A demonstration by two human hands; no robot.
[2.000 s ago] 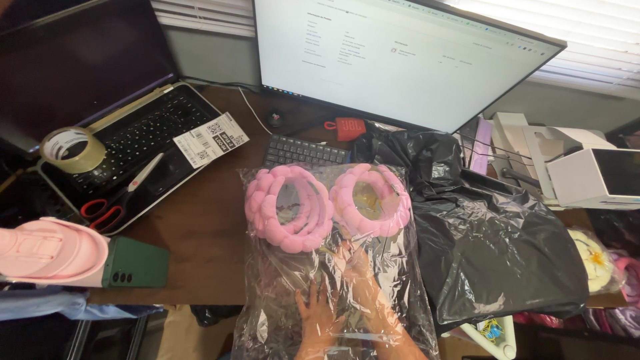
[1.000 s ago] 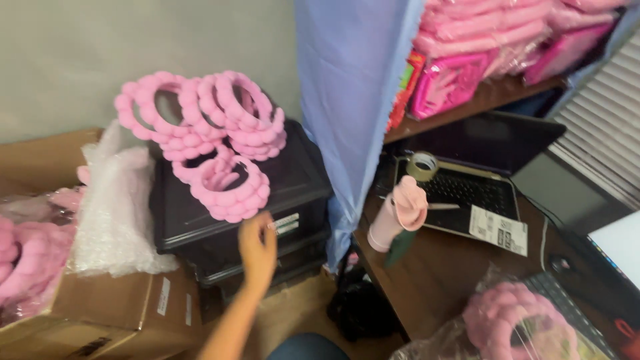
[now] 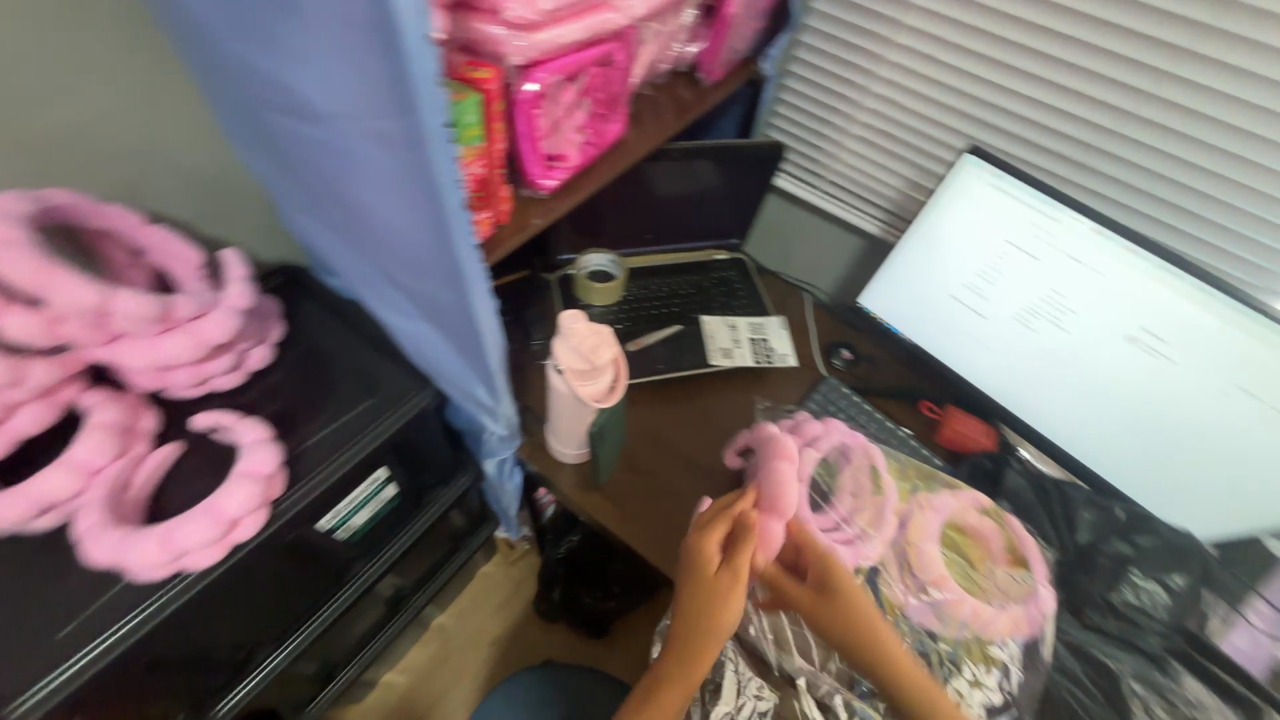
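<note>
Both hands are together over the desk. My left hand [image 3: 722,540] grips a puffy pink headband [image 3: 775,490], held on edge. My right hand [image 3: 805,575] is at the lower end of the same headband, its fingers closed around it, partly hidden. Just beyond, a clear plastic bag [image 3: 890,480] lies on the desk with pink headbands [image 3: 978,565] in it, in two groups. To the left, several loose pink headbands [image 3: 185,500] are piled on a black plastic drawer unit [image 3: 330,410]. The view is somewhat blurred.
A pink bottle [image 3: 575,400], a dark green phone-like object [image 3: 607,443], a laptop [image 3: 690,290] with a tape roll [image 3: 600,277] and printed label [image 3: 748,341], a monitor [image 3: 1080,340] and black plastic bags [image 3: 1110,570] surround the hands. A blue curtain [image 3: 350,200] hangs between drawers and desk.
My view has swung left to the drawers, then partly back. One second ago a hand reached toward the headbands on the drawer unit; now both hands hold one over the desk.
</note>
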